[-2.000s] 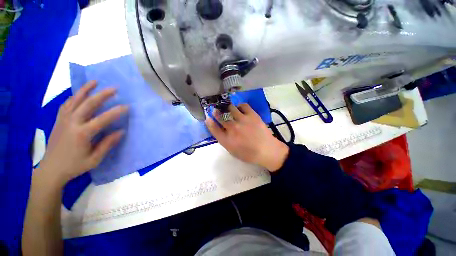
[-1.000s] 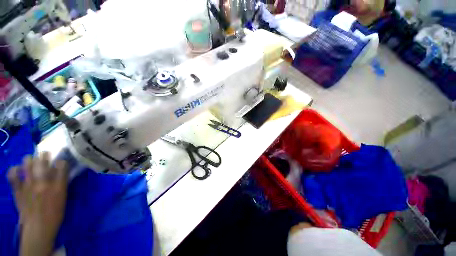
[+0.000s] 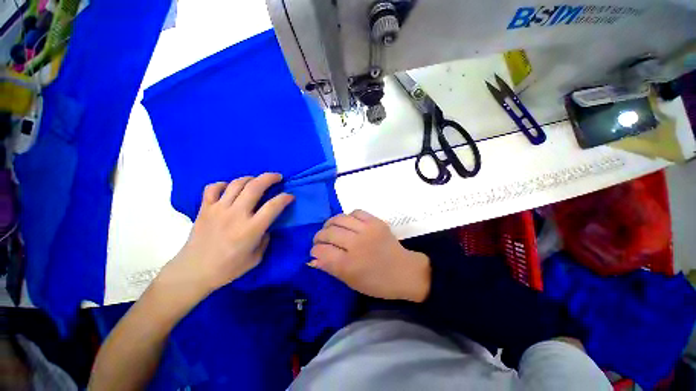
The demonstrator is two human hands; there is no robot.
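A royal-blue garment panel (image 3: 229,114) lies on the white table left of the needle area and hangs over the front edge. A small lighter blue piece (image 3: 309,205) lies on it, with folds above it. My left hand (image 3: 238,221) rests on the panel, its fingertips at the left end of the lighter piece. My right hand (image 3: 366,252) is at the panel's right edge near the table front, fingers curled; whether they pinch cloth cannot be told. The presser foot (image 3: 345,118) is just right of the panel, with no cloth seen under it.
The machine head (image 3: 473,30) spans the top. Black-handled shears (image 3: 439,141) and dark blue snips (image 3: 519,111) lie right of the needle. A dark phone-like rectangle (image 3: 614,121) lies farther right. Long blue cloth (image 3: 76,153) hangs at left. A red basket (image 3: 526,244) with blue cloth stands below.
The view has turned back down to the table. The blue panel now lies flat beside the needle area. My right hand has come into view at its edge; my left hand now rests on it.
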